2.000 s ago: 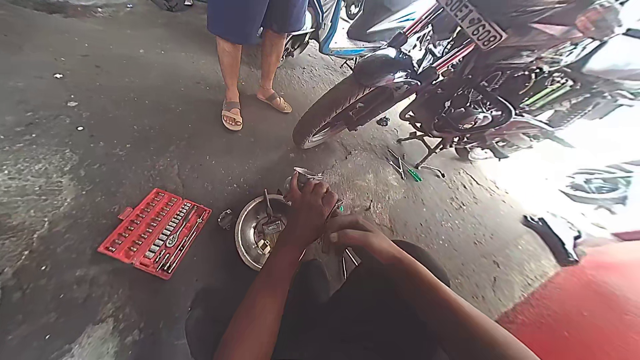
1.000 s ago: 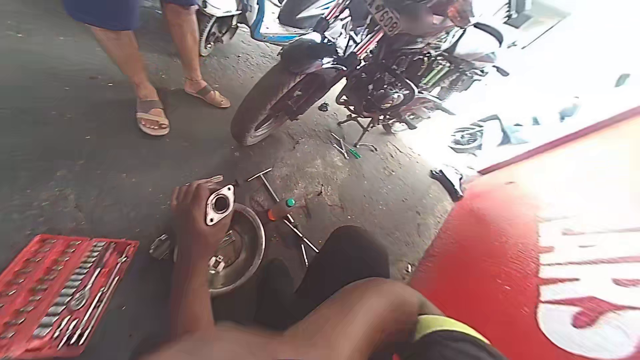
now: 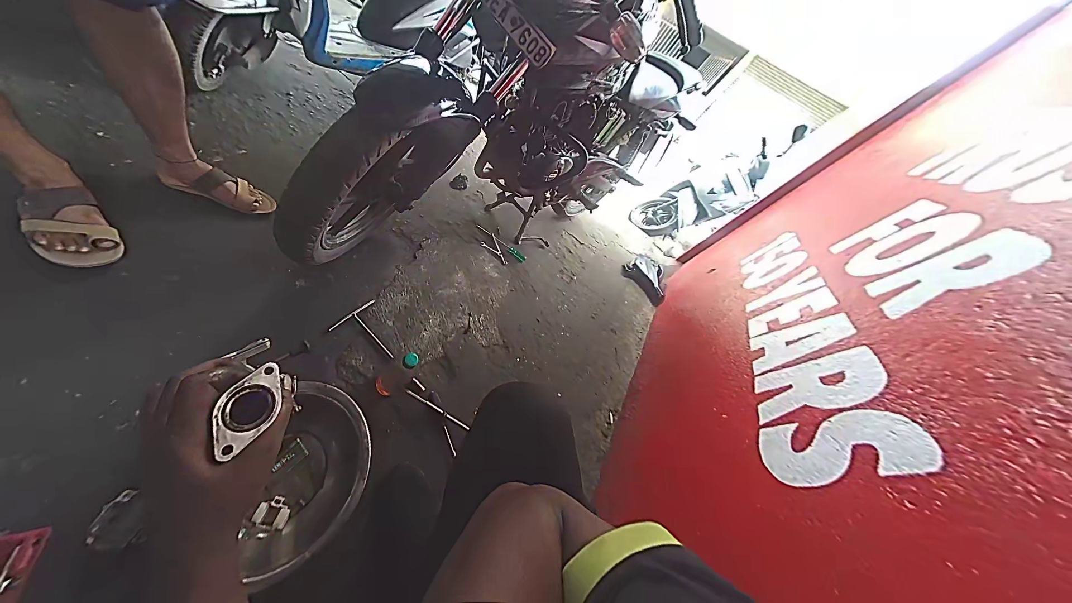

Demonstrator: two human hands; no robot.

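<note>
My left hand (image 3: 197, 444) is closed around a metal carburetor-like part (image 3: 226, 430), whose oval flange has a round bore and two bolt holes. Its flange faces up, over the left side of a round metal basin (image 3: 362, 452). Inside the basin lie a small pale metal part (image 3: 270, 512) and other pieces, partly hidden by my hand. My right hand is out of view; only my bent right arm (image 3: 519, 536) and a sleeve with a yellow-green cuff show. Just beyond the basin, a T-handle wrench (image 3: 373, 335) and screwdrivers with green (image 3: 410, 360) and orange (image 3: 383, 385) handles lie on the ground.
A motorcycle (image 3: 536, 151) stands ahead, with more tools (image 3: 502, 247) near its stand. Another person's sandalled feet (image 3: 71, 226) are at the left. A red wall (image 3: 695, 402) rises at the right. A red socket-set case (image 3: 25, 553) shows at the lower left edge.
My hands were together over the basin two seconds ago; my right hand has since left the view. The carburetor-like part's flange has come into plain sight in my left hand. The view has shifted right.
</note>
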